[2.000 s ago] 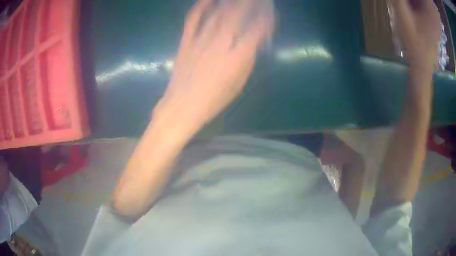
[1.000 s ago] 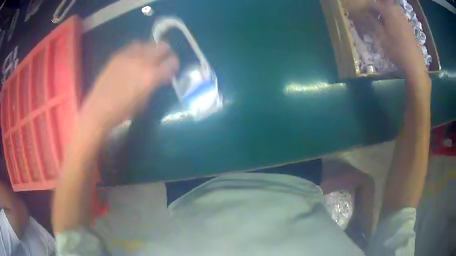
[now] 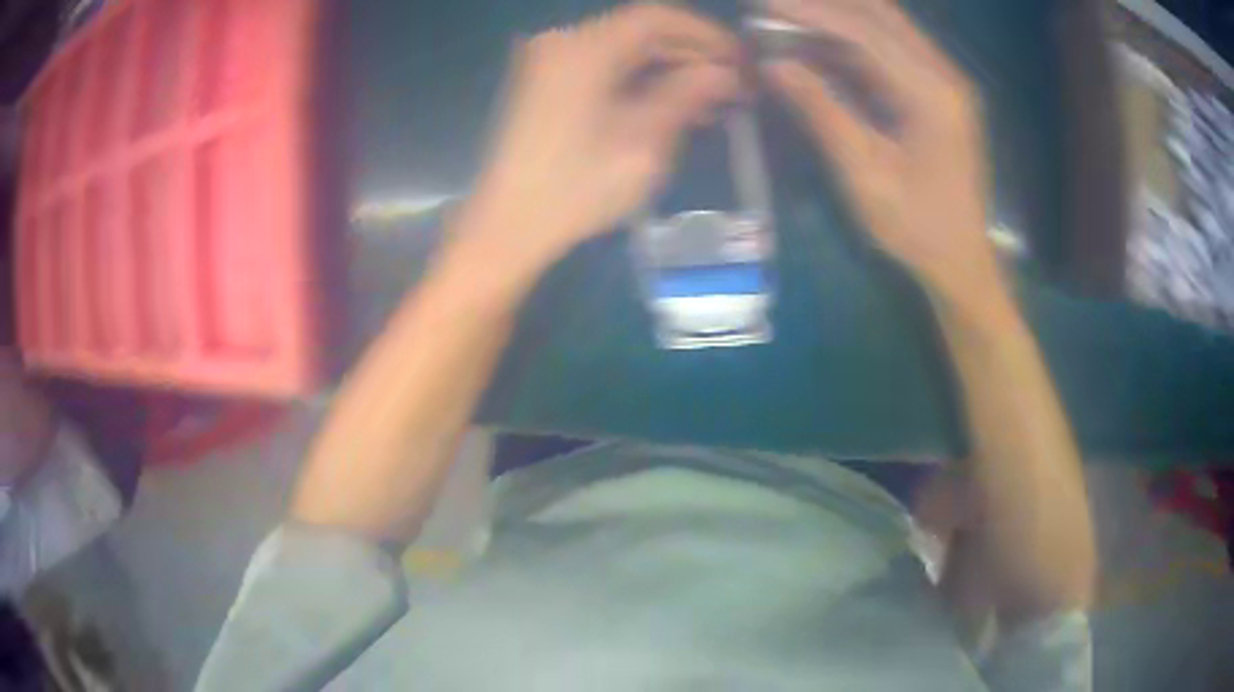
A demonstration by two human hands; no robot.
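A looped frame (image 3: 751, 169) with a shiny plate and a blue band (image 3: 709, 281) lies upright in view over the green bench, plate end toward me. My left hand (image 3: 609, 122) is at its far left side, with thumb and fingertips closed on the frame's far part. My right hand (image 3: 886, 129) is at the far right side, fingers bent and fingertips close to the left ones. The far end of the frame is hidden by the fingers. The picture is blurred, and whether my right hand holds a small fitting cannot be told.
A red-orange ribbed crate (image 3: 169, 203) stands at the left. A box of small white-clear fittings (image 3: 1191, 216) is at the right, cut off by the edge. The green bench's near edge (image 3: 812, 453) runs before my body. Another person's sleeve (image 3: 61, 521) shows at lower left.
My right hand has left the parts box and come to the middle beside my left hand. The frame now lies straighter and further right, with my left hand on its far part.
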